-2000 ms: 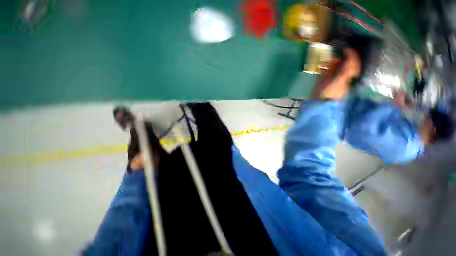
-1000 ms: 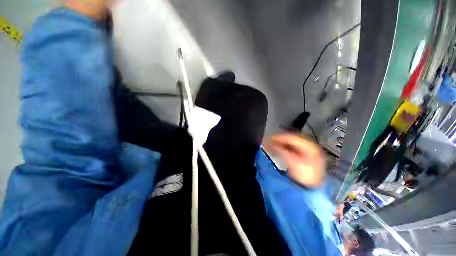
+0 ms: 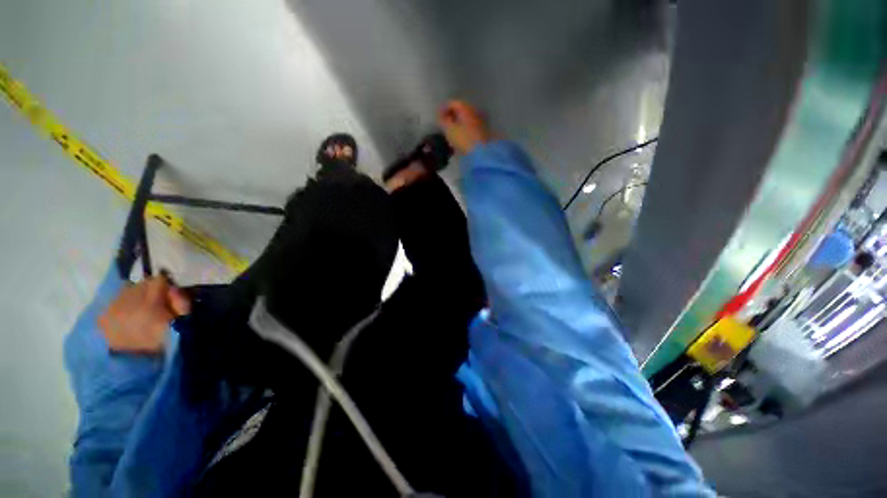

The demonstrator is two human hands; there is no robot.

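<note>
My left hand (image 3: 139,315) is at the lower left, fingers curled, beside the black stool frame (image 3: 137,219) and my dark clothing. Whether it grips either is unclear. My right hand (image 3: 463,126) is small and blurred at upper centre, over the grey floor just beyond my shoes. Its fingers look curled in; I cannot tell if it holds anything. The stool's tubes stand out to the left of my legs.
Two dark shoes (image 3: 337,151) are below me. Yellow marking tape (image 3: 88,159) crosses the floor at left. At right are the green bench mat (image 3: 768,209), a yellow tub or sponge (image 3: 721,342), a crumpled clear bag (image 3: 786,358) and a black cable (image 3: 605,161) below the bench.
The bench has shifted toward the right edge. My left arm has moved down and back to the stool frame. My right arm now extends forward over the floor.
</note>
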